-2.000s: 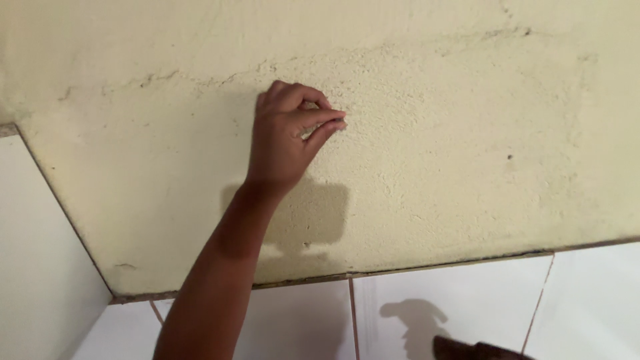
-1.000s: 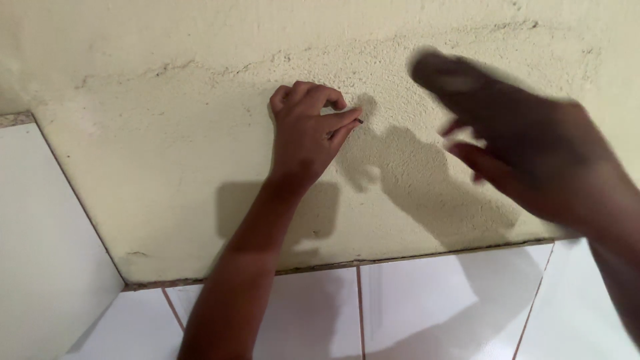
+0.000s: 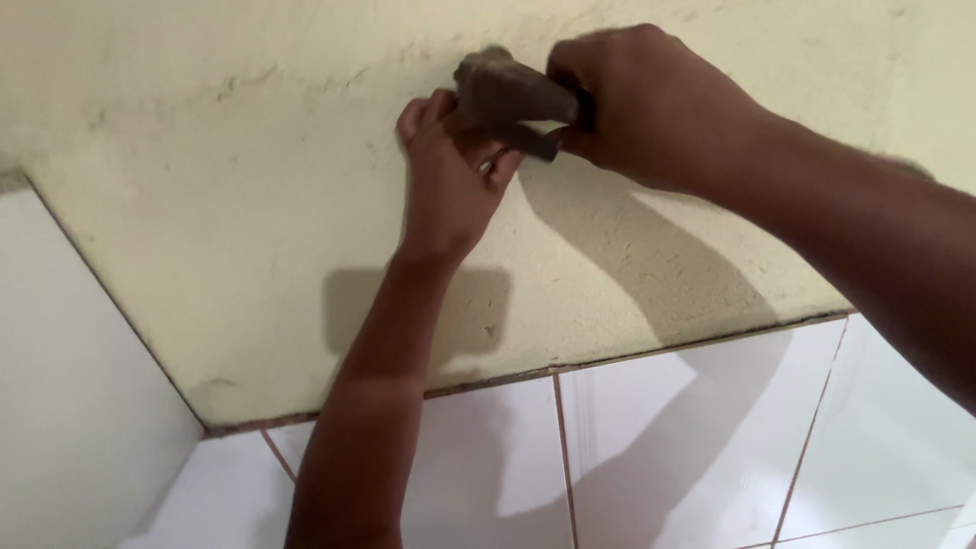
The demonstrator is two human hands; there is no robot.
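Note:
My right hand (image 3: 633, 107) grips a dark hammer (image 3: 511, 91) close to its head, which is somewhat blurred. The hammer's head lies in front of the fingertips of my left hand (image 3: 450, 168). Those left fingers are pinched together against the rough yellow plastered wall (image 3: 252, 229). Whatever sits between them is hidden behind the hammer, though a small dark tip shows there in the view of a second ago.
White wall tiles (image 3: 488, 450) with brown grout lines run below the plaster, behind my left forearm. A white panel or tiled side wall (image 3: 84, 343) stands at the left. A rough crack (image 3: 252, 80) crosses the upper plaster.
My right hand, at the lower edge or out of view two seconds ago, has come up from the right with the hammer to my left fingers. My left hand stays pinched at the wall.

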